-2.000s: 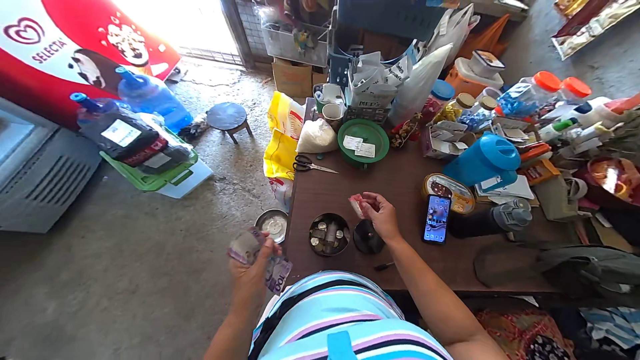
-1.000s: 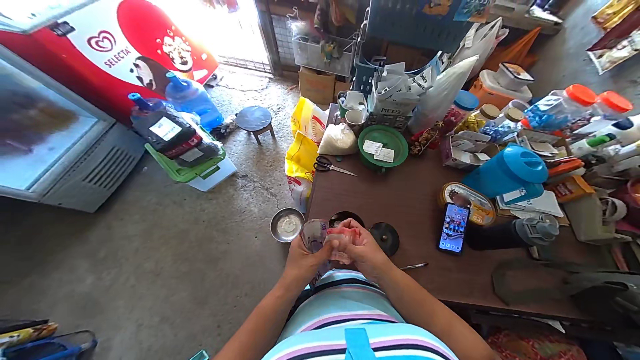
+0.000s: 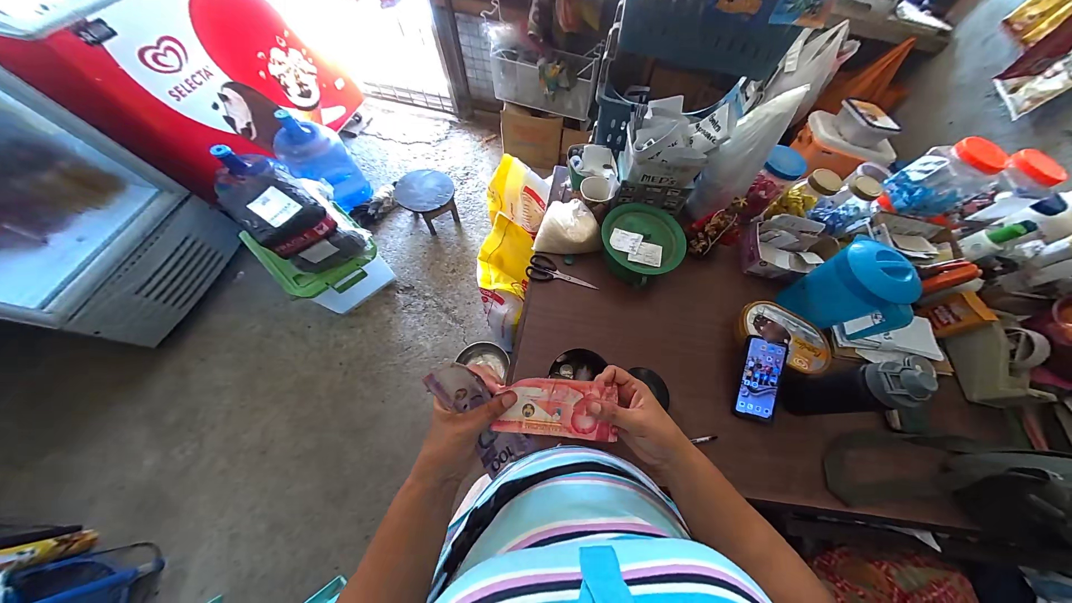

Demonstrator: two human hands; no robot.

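Note:
A red banknote (image 3: 557, 409) is stretched flat between my two hands, above the table's near left edge. My left hand (image 3: 461, 423) pinches its left end and also holds purple banknotes (image 3: 501, 448), which hang below and stick out behind the fingers. My right hand (image 3: 641, 414) grips the red note's right end between thumb and fingers. Just beyond the note, a round black dish (image 3: 576, 363) holds coins, partly hidden. A black round lid or dish (image 3: 650, 385) lies behind my right hand. Left of the table edge is a metal bowl (image 3: 483, 356) with pale contents.
On the brown table (image 3: 645, 318) are scissors (image 3: 559, 272), a green basin (image 3: 643, 243) with paper slips, a smartphone (image 3: 760, 377), a dark tumbler (image 3: 854, 385), a blue pitcher (image 3: 850, 285) and several jars. A small stool (image 3: 425, 193) and water jugs (image 3: 322, 163) stand to the left.
My hands were apart two seconds ago, the left with purple notes and the right with something red. They came together, and the red note is now spread out between them.

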